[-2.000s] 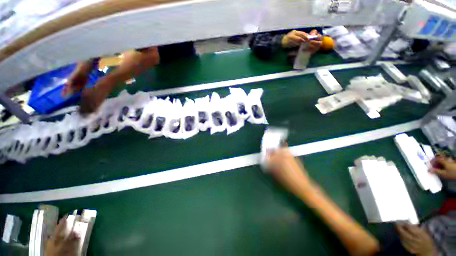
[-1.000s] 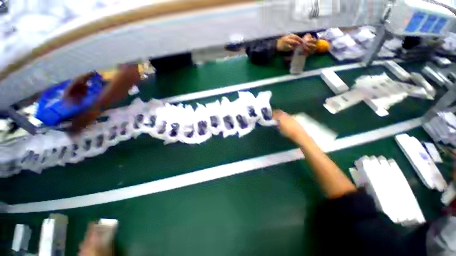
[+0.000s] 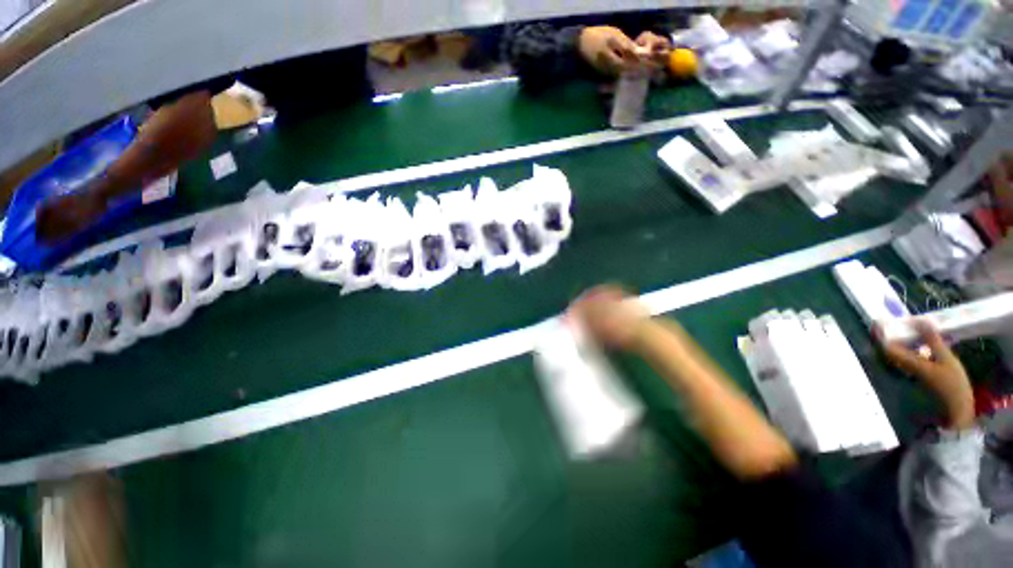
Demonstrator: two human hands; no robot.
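Observation:
My right hand (image 3: pixel 611 317), at the end of a bare forearm with a dark sleeve, is closed on one end of a blurred white carton (image 3: pixel 589 394) over the green belt. My left hand (image 3: pixel 93 519) is blurred and cut off at the bottom left, beside a narrow white carton (image 3: pixel 52 535); whether it grips anything cannot be told. A long overlapping row of white pouches with dark centres (image 3: pixel 431 246) crosses the belt beyond.
A carton block (image 3: pixel 824 383) stands right, near another person's hand (image 3: pixel 928 361) holding a white box. Loose cartons (image 3: pixel 800 166) lie far right. Across the belt, hands (image 3: pixel 624 51) hold a carton; an arm (image 3: pixel 144 155) reaches over a blue bin (image 3: pixel 67 194). A shelf (image 3: pixel 278 58) spans above.
My right hand has moved from the pouch row's right end back towards me, with the carton now below it. My left hand has moved left. The view has shifted.

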